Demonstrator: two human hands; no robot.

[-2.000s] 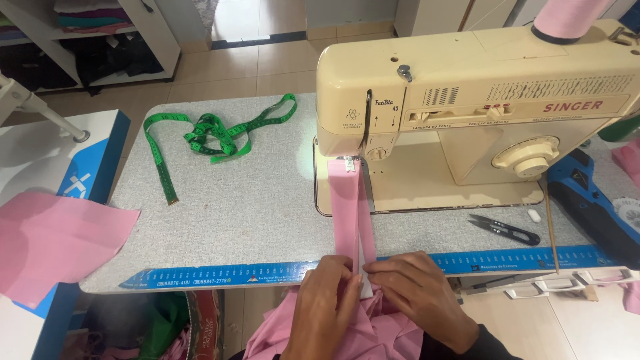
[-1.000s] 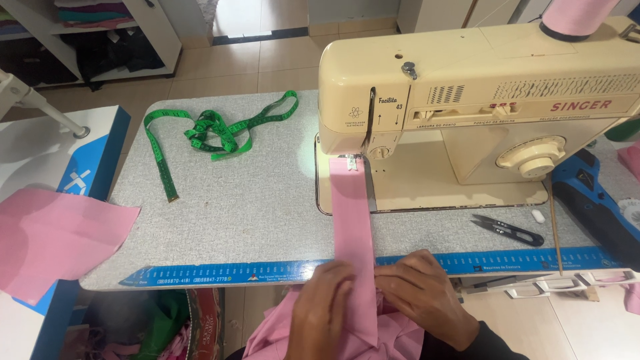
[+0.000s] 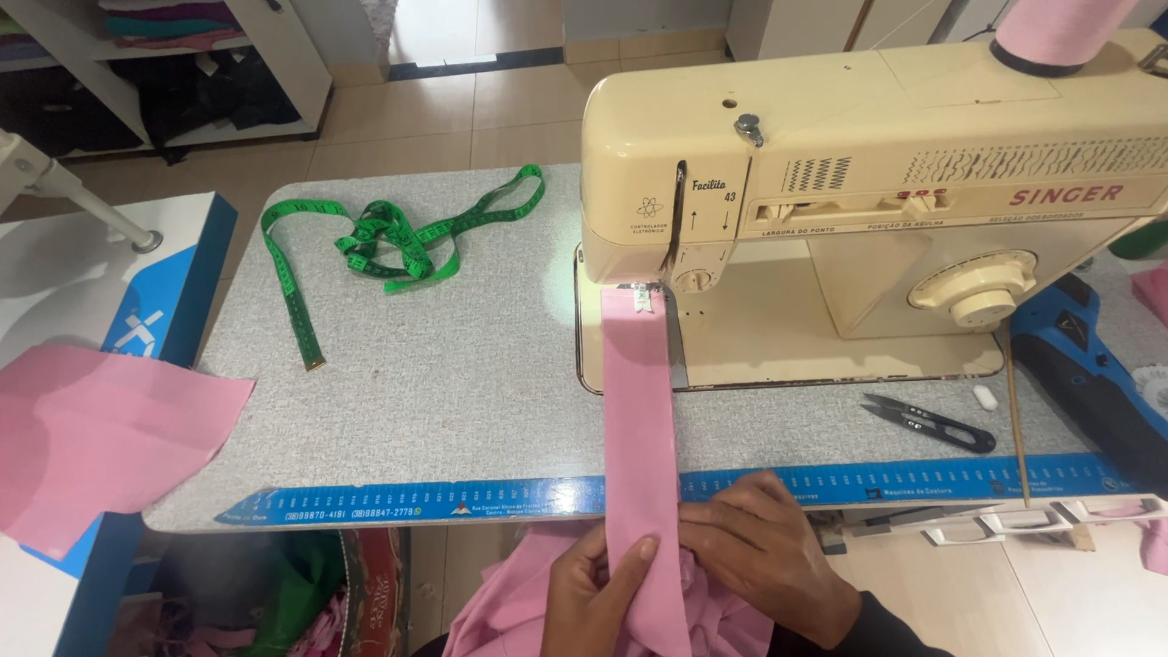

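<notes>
A folded pink fabric strip (image 3: pixel 637 392) runs from under the presser foot (image 3: pixel 641 297) of a cream Singer sewing machine (image 3: pixel 821 201) down over the table's front edge. My left hand (image 3: pixel 598 593) pinches the strip below that edge, thumb on top and fingers beneath. On the strip's right edge, my right hand (image 3: pixel 766 552) holds the fabric between thumb and fingers; some fingertips are hidden. More pink cloth (image 3: pixel 520 593) lies bunched below both hands.
A green tape measure (image 3: pixel 383 242) lies tangled on the grey table. Black thread snips (image 3: pixel 929 424) and a blue-and-black tool (image 3: pixel 1086 365) are at the right. A blue ruler strip (image 3: pixel 420 500) lines the front edge. Pink fabric (image 3: pixel 100 429) lies at the left.
The strip lay parted into two bands with a pale gap two seconds ago; it now lies closed as one band. My left hand has shifted from the gap onto the strip.
</notes>
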